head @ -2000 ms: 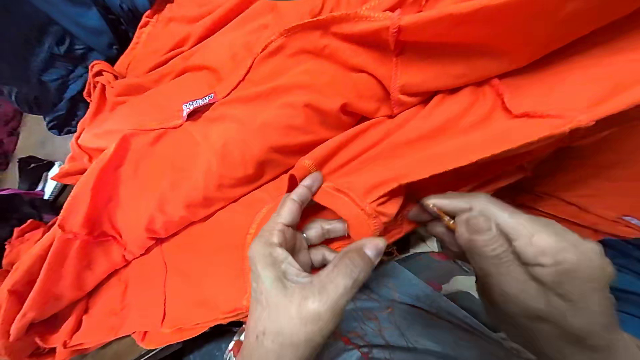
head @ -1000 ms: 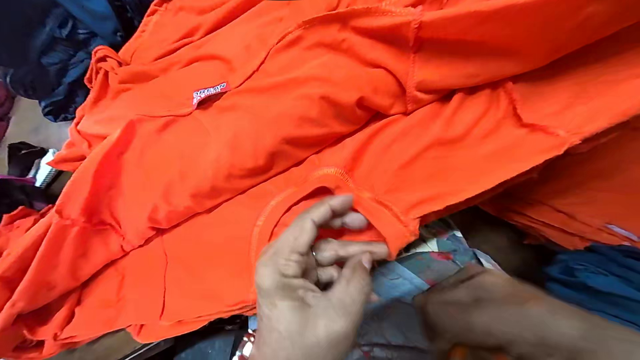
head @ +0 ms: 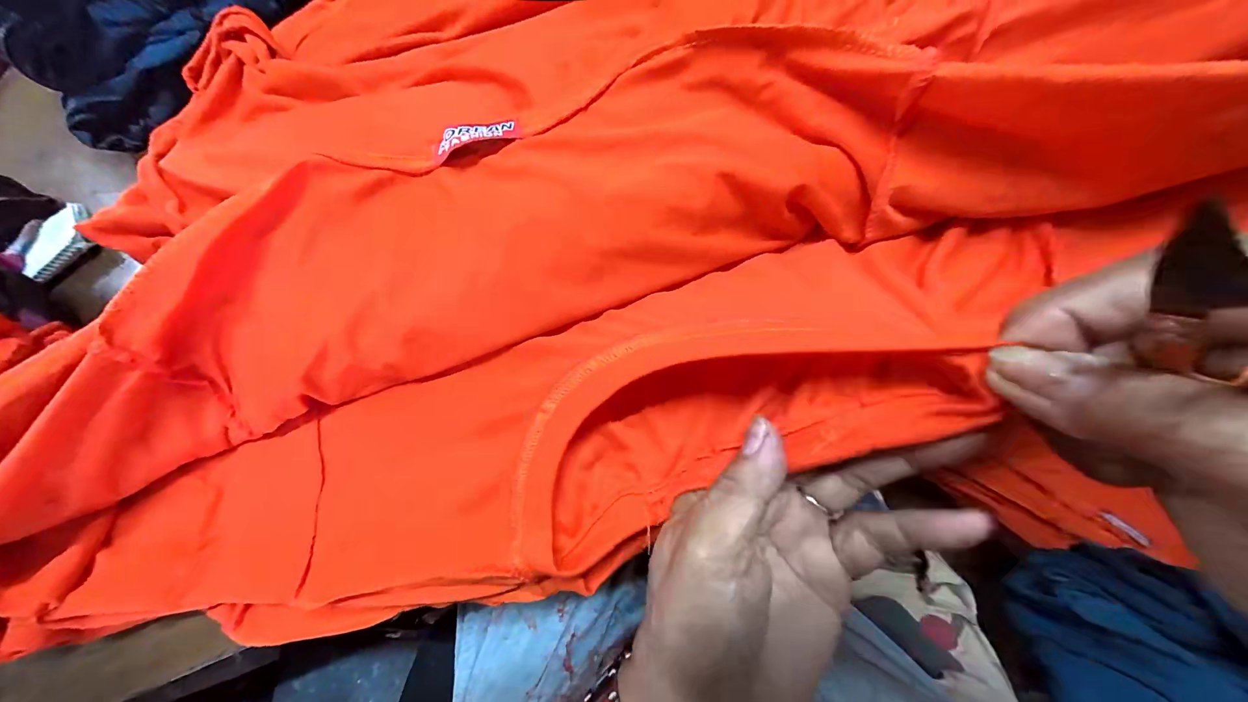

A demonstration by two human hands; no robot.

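An orange knit garment [head: 585, 244] with visible seams and a small label [head: 478, 136] bearing writing spreads across the view. Its curved neckband [head: 556, 419] is drawn out to the right. My right hand [head: 1092, 380] pinches the band's right end between thumb and fingers. A blurred dark tool with an orange-brown part [head: 1199, 283] sits in the same hand; its kind cannot be told. My left hand [head: 760, 565], palm up with a ring on one finger, rests against the lower edge of the neck opening, its thumb over the cloth and its fingers spread below.
Dark blue cloth [head: 127, 58] lies at the upper left, above a small white ribbed object [head: 58, 244]. More blue cloth [head: 1102, 624] is at the lower right. Patterned light-coloured cloth [head: 546, 634] shows beneath the garment. A brown surface edge [head: 146, 663] shows at the lower left.
My right hand has come up from below and now pinches the neckband. The neck opening is stretched long to the right. My left hand's fingers, curled through the opening before, are now spread below its edge.
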